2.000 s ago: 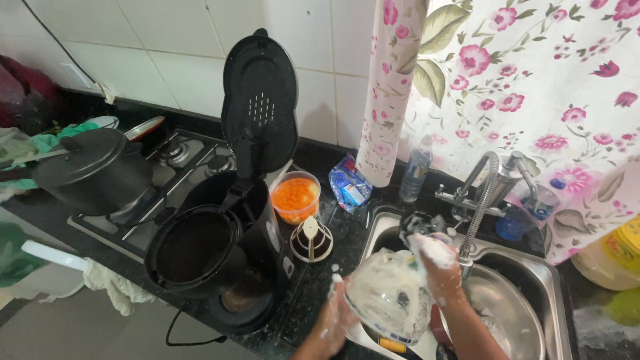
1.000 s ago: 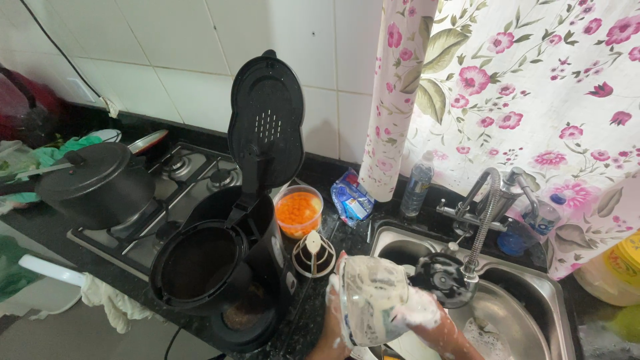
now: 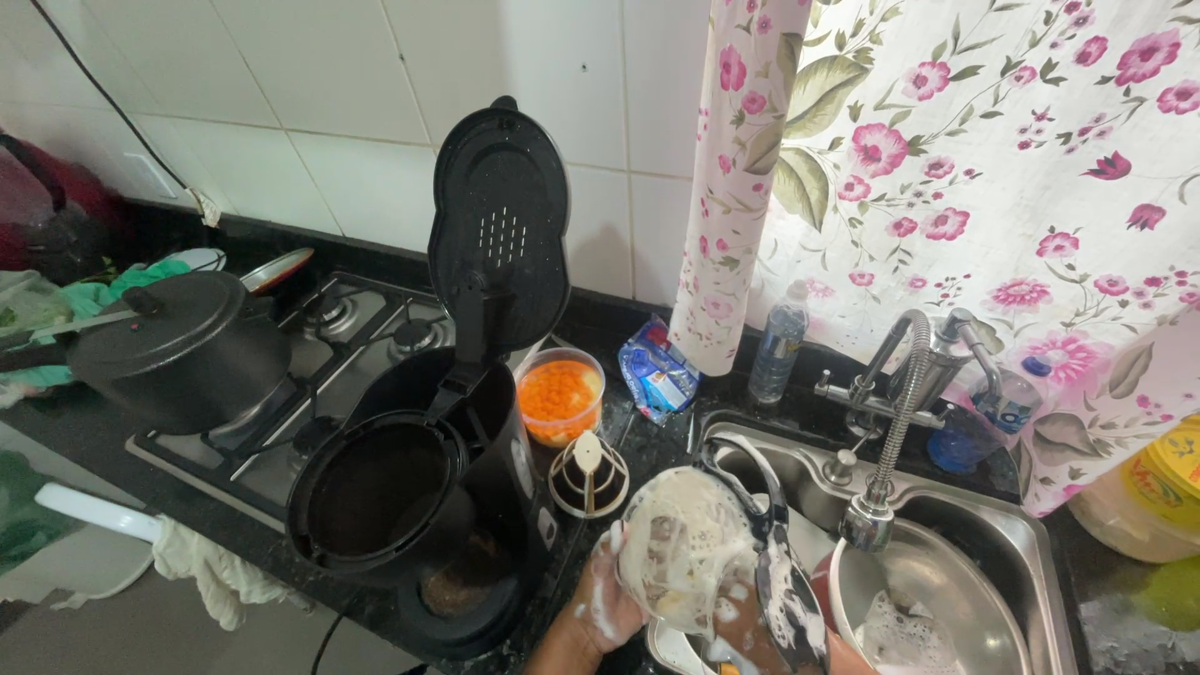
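Soap suds cover a glass coffee carafe point(image 3: 680, 544) with a black rim and handle, tilted over the near edge of the sink. My left hand point(image 3: 609, 591) grips its left side, fingers foamy. Seen partly through the glass, my right hand point(image 3: 750, 614) is at the carafe's lower right; whether its fingers are inside is hard to tell. Left of the carafe, a coffee maker point(image 3: 506, 459) stands with its lid point(image 3: 502, 220) raised and its black filter holder point(image 3: 380, 492) swung out. A filter basket frame point(image 3: 589, 478) sits on the counter between them.
Behind the hands is a steel double sink point(image 3: 1041, 553) with a faucet point(image 3: 867, 516) and a large metal pan point(image 3: 975, 581). A tub of orange food point(image 3: 560, 398), a blue packet point(image 3: 659, 370) and a plastic bottle point(image 3: 780, 347) line the back. A pressure cooker point(image 3: 187, 342) rests on the stove point(image 3: 253, 464).
The carafe has been turned in my hands, and its black rim and handle now face right. The black piece seen near the faucet a second ago no longer shows there.
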